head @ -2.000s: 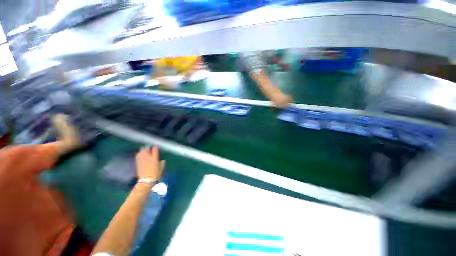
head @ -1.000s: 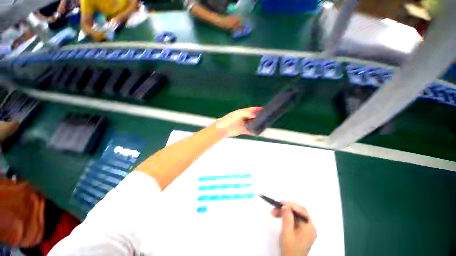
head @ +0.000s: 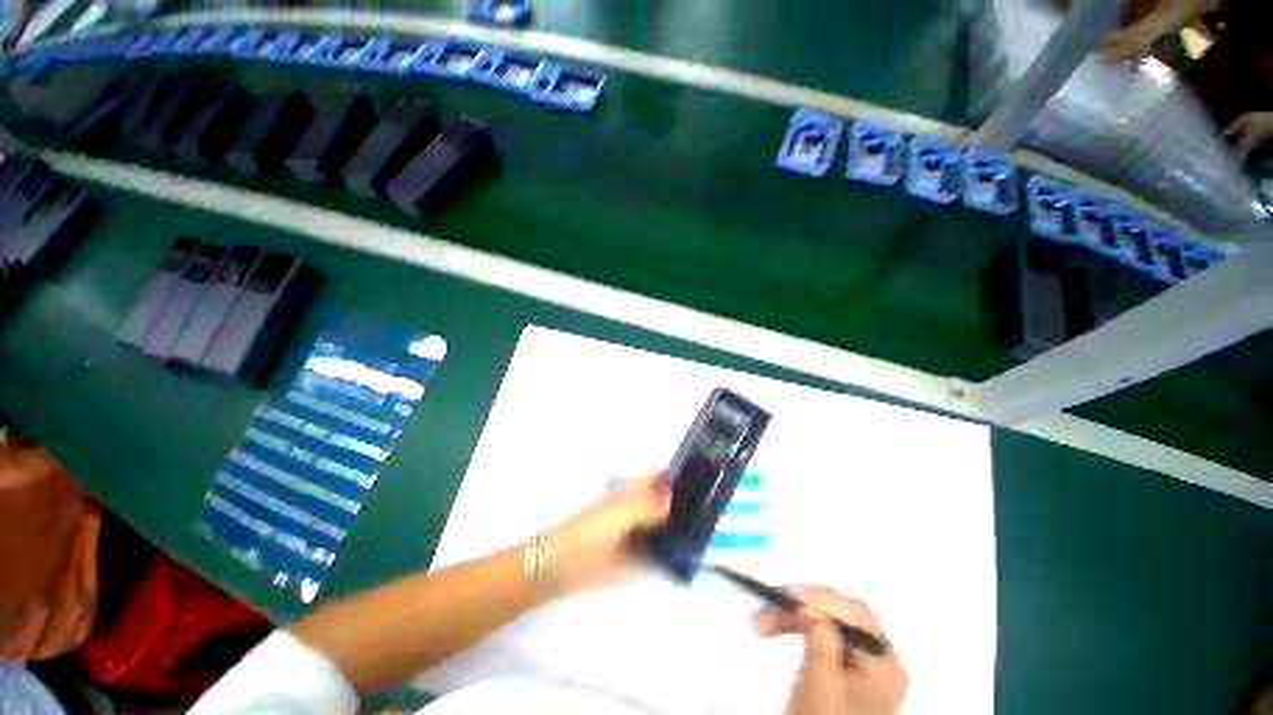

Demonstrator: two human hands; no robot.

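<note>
My left hand [head: 600, 538] holds a black housing [head: 718, 468] tilted over the white work sheet [head: 894, 489], its recessed face turned up. My right hand [head: 842, 645] holds the black tweezers [head: 782, 598] like a pen. Their tips are close to the lower end of the housing; whether they touch it or hold a film piece I cannot tell. Light-blue film pieces [head: 747, 513] lie on the white sheet, partly hidden behind the housing and my left hand.
Spare film strips [head: 318, 447] lie left of the sheet, with waiting housings [head: 224, 310] beyond. The conveyor belt [head: 670, 210] carries black housings [head: 436, 165] and blue frames [head: 933, 168]. A pale post [head: 1117, 347] slants at right. A person's orange sleeve [head: 42, 545] is at left.
My left hand has brought the black housing back from over the belt's near rail to above the white sheet. The tweezer tips are now beside the housing's lower end. The view has tilted down.
</note>
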